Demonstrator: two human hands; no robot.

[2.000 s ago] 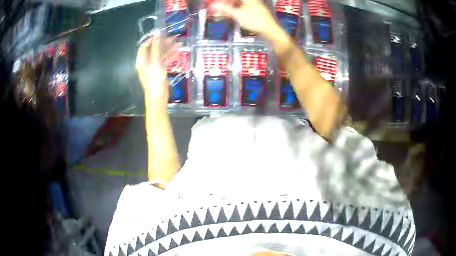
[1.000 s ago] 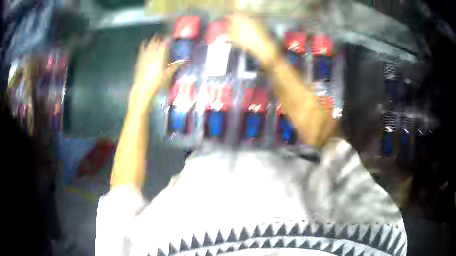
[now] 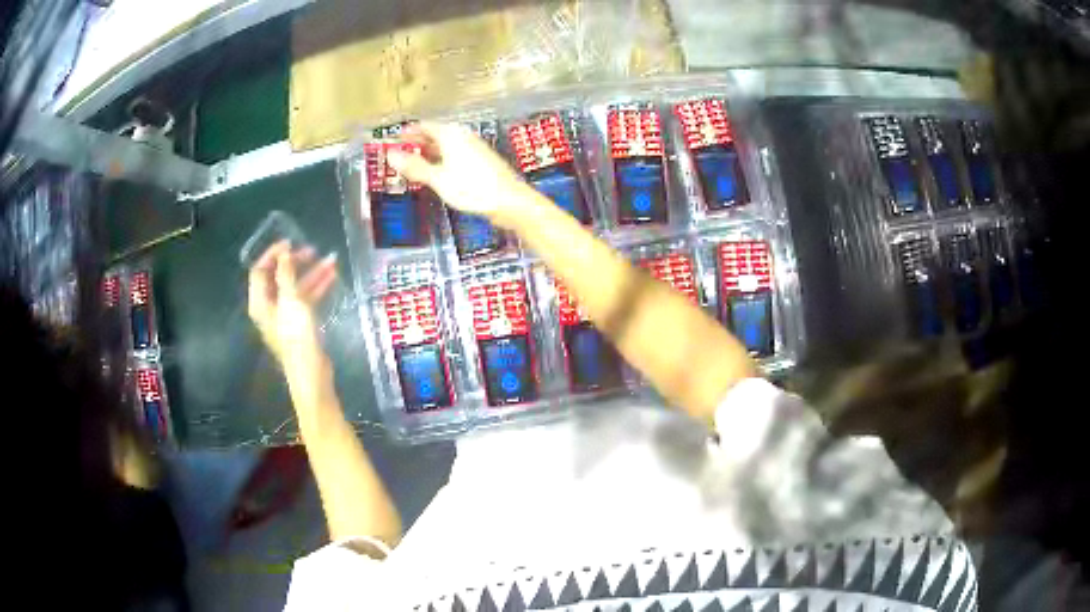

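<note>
A clear blister tray [image 3: 779, 287] lies in front of me with two rows of upright packs, red patterned tops over blue panels. My right hand [image 3: 448, 167] is over the upper left of the tray, its fingers at the red top of the corner pack [image 3: 399, 221]; whether they grip it I cannot tell. Black-and-white tops show beside and under that hand. My left hand [image 3: 287, 293] is left of the tray, slightly blurred, with a small clear plastic piece [image 3: 275, 232] at its fingertips. My right forearm hides part of the lower row.
A dark green surface [image 3: 215, 347] lies under and left of the tray. A tan board [image 3: 359, 72] and metal rail [image 3: 245, 167] are beyond it. Black-topped packs in clear trays [image 3: 944, 215] stand at the right. Red-topped packs [image 3: 144, 313] and a dark, unclear shape are at the left.
My right hand has moved left along the upper row to the corner pack. My left hand has moved left and down, away from the tray. The white pack faces in the upper row no longer show.
</note>
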